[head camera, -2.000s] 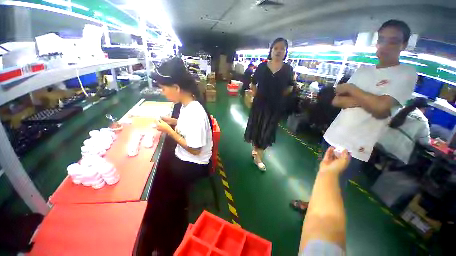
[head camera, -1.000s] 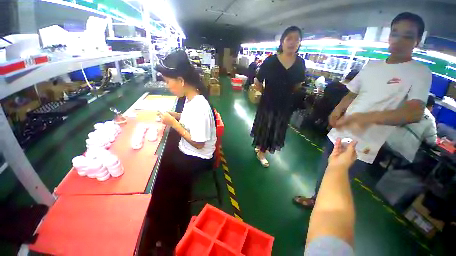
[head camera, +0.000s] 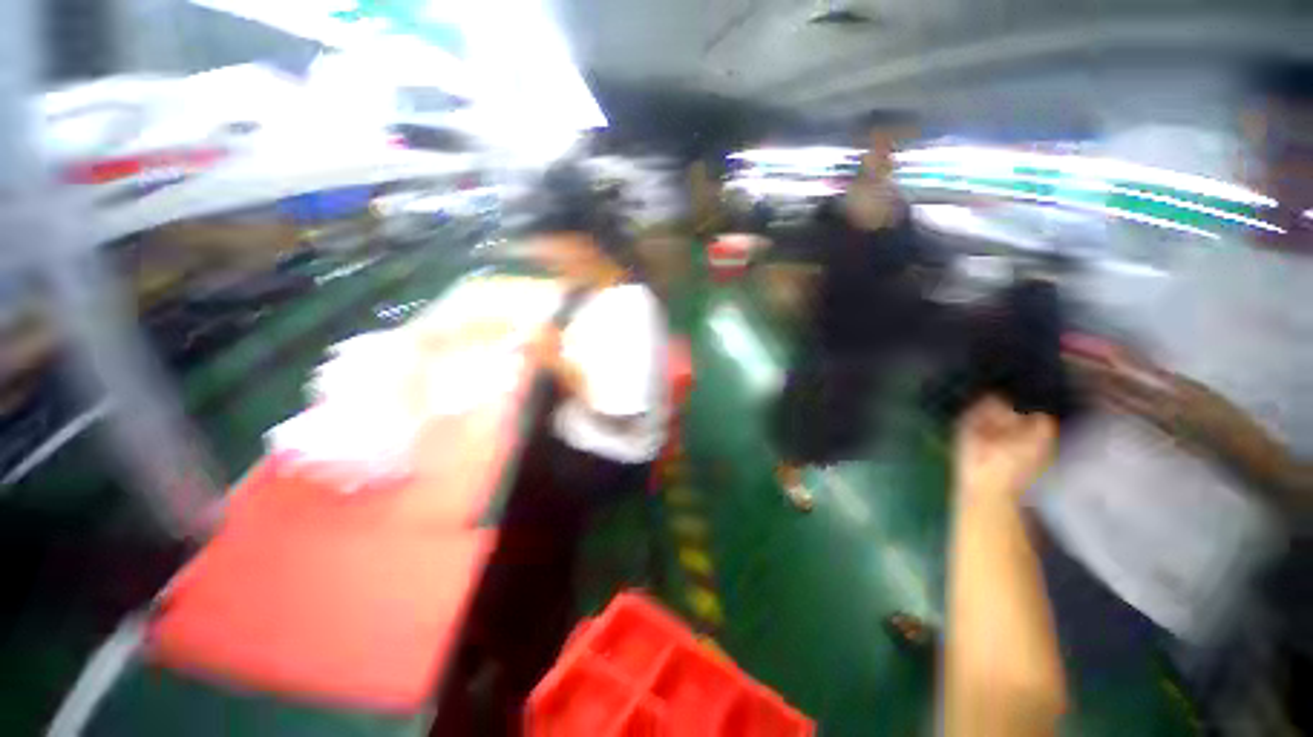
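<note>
The frame is heavily blurred. My right hand (head camera: 1005, 444) is stretched out forward at the right, its forearm rising from the bottom edge. The blur hides its fingers, and I cannot tell whether anything is in them. My left hand is out of the picture. A red divided bin (head camera: 641, 665) with square compartments is at the bottom centre, cut off by the edge. White piles, likely cases (head camera: 346, 432), sit on the red mats (head camera: 324, 598) of the bench at left.
A seated person in a white top (head camera: 616, 367) is at the bench. A person in dark clothes (head camera: 853, 317) stands in the green-floored aisle. A person in a white top (head camera: 1159, 504) stands very near at the right. A striped yellow-black floor line (head camera: 694, 562) runs beside the bench.
The view has swung and blurred. The person in white at right now appears larger and nearer. The small white thing earlier at my right fingertips no longer shows.
</note>
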